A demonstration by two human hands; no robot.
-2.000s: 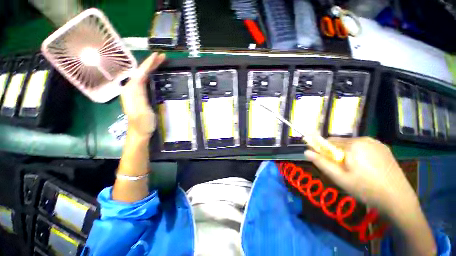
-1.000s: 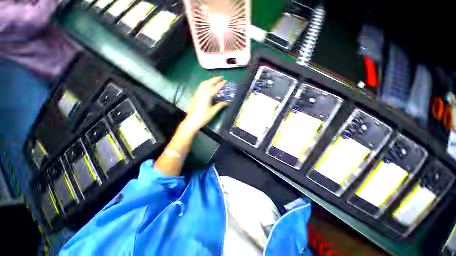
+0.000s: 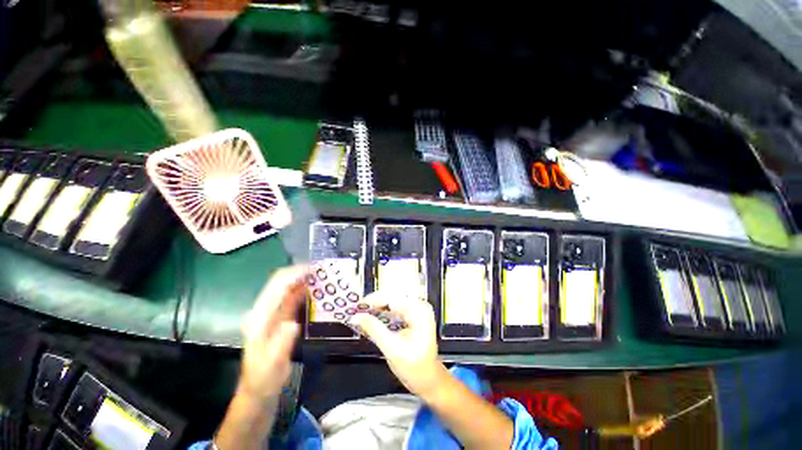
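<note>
An adhesive ring sheet, pale with rows of dark rings, is held between my two hands above the left end of the foam tray. My left hand grips its left edge. My right hand pinches its lower right part. The tray holds several open phone bodies side by side, with the rear camera modules at the far end. The sheet and my hands partly cover the leftmost phone body and the one beside it.
A pink desk fan stands behind left. More phone trays lie left, right and lower left. A lone phone, spare ring sheets and scissors lie behind. An electric screwdriver is at lower right.
The view has turned back to the tray. My left hand has moved from the bench beside the tray to above its left end. My right hand is in view again, and both hold the ring sheet.
</note>
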